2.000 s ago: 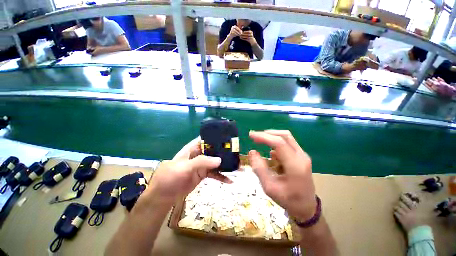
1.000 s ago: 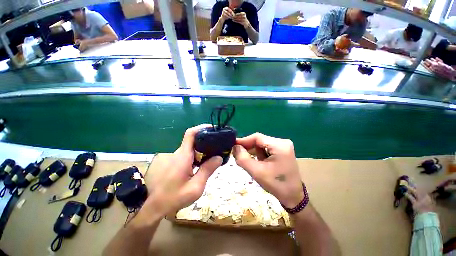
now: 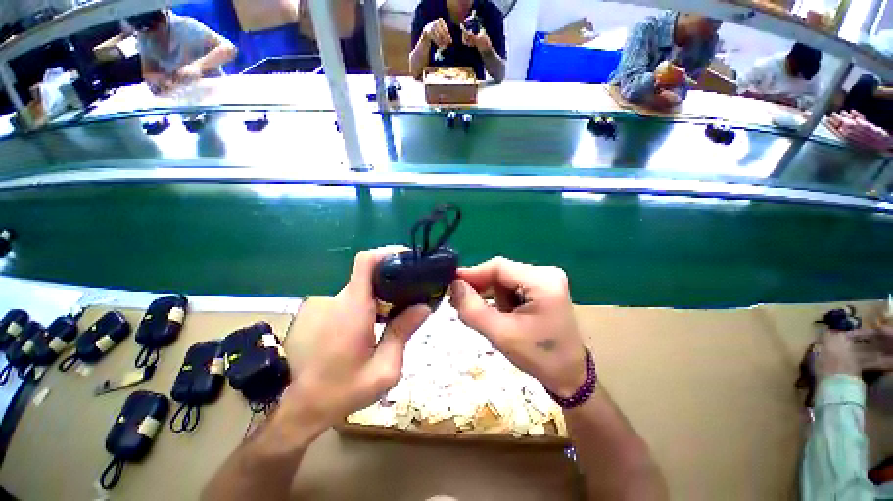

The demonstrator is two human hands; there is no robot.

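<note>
My left hand (image 3: 343, 338) holds a black unit (image 3: 417, 274) above the carton tray, its wrist strap (image 3: 437, 230) sticking up at the far end. My right hand (image 3: 524, 318) has thumb and fingertips pinched at the unit's right side; whether they grip a label there is hidden. A pale patch shows at the unit's lower left. The carton tray (image 3: 455, 440) below is full of loose cream pieces (image 3: 465, 377). Several black units with loops and pale bands (image 3: 137, 427) lie on the cardboard at left.
A small thin tool (image 3: 125, 380) lies among the left units. A green conveyor belt (image 3: 245, 240) runs across in front, with a second belt carrying black units behind. A neighbour's hand and sleeve (image 3: 839, 421) are at right. Several people sit opposite.
My right fingers have closed in on the unit's side, and the unit has tilted so its strap points up. The neighbour's hand at right has moved forward. Units on the far belt have shifted.
</note>
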